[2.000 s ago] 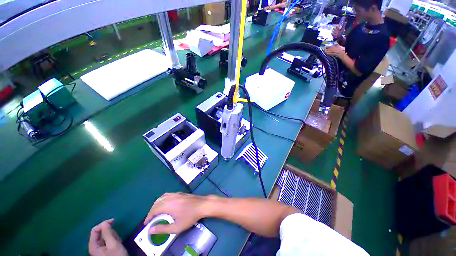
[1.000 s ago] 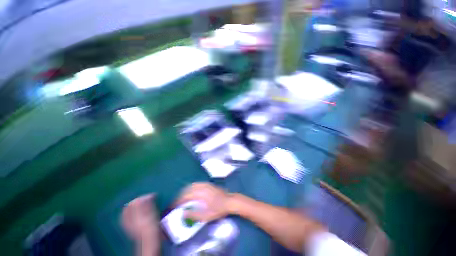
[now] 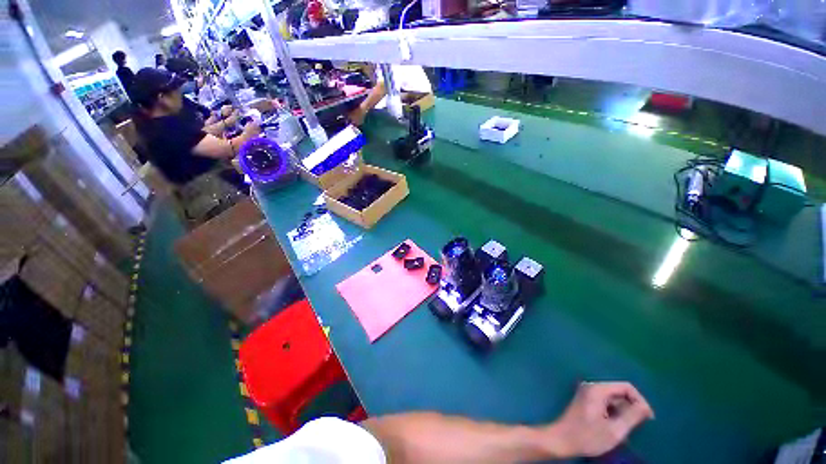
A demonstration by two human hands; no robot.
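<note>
My left hand (image 3: pixel 609 419) is over the green bench at the lower right, its arm reaching in from the bottom. Its fingers are curled into a ring with a dark spot inside; I cannot tell whether that is a small part or a gap. A dark shape shows below the hand, cut off by the frame edge. My right hand is out of view. Two black-and-silver units (image 3: pixel 496 294) stand side by side on the bench, left of my hand. Small black parts (image 3: pixel 414 264) lie on a pink sheet (image 3: pixel 385 304) beside them.
A carton of black pieces (image 3: pixel 367 195) stands behind the sheet. A red stool (image 3: pixel 290 353) is by the bench edge. Teal boxes with cables (image 3: pixel 761 181) are at the right. A person in dark clothes (image 3: pixel 177 136) works at the far left. A shelf (image 3: pixel 589 63) crosses overhead.
The view has swung to the left. The white block with the green disc and my right hand on it have left the picture. The units and pink sheet now show.
</note>
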